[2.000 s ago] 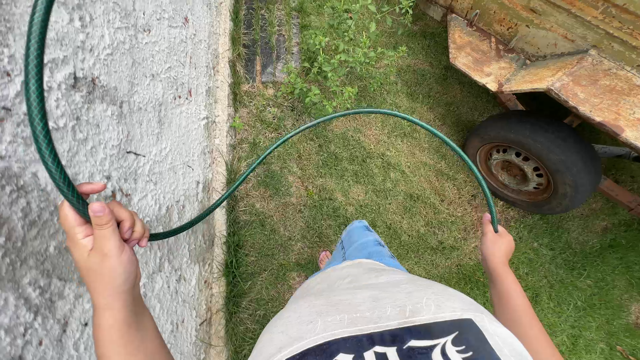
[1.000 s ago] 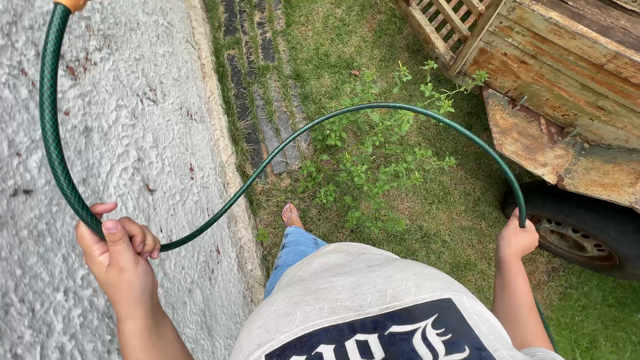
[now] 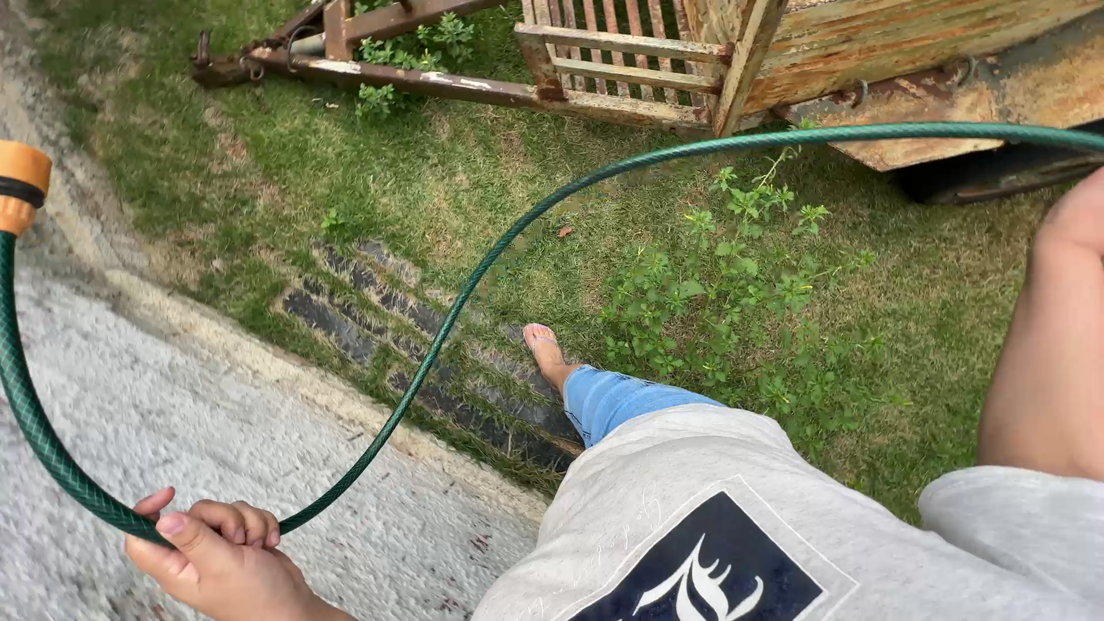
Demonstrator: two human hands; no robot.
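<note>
A green garden hose (image 3: 470,289) arcs across the head view, from the left edge to the right edge. My left hand (image 3: 220,552) is closed around it at the lower left, in front of the rough pale wall. Above that hand the hose bends up to an orange hose connector (image 3: 21,185) with a black ring. Of my right arm, the forearm shows at the right edge; the right hand itself is cut off by the frame.
A rusty trailer (image 3: 862,60) with a slatted wooden gate (image 3: 630,69) and a metal drawbar (image 3: 414,82) stands on the grass at the top. A leafy weed (image 3: 690,302) grows ahead of my foot. Dark slats (image 3: 414,319) lie in the grass beside the pale wall (image 3: 172,414).
The view has turned and moved along the trailer, so its drawbar now shows. The orange connector has come into view. My right hand, on the hose in both earlier frames, has left the frame.
</note>
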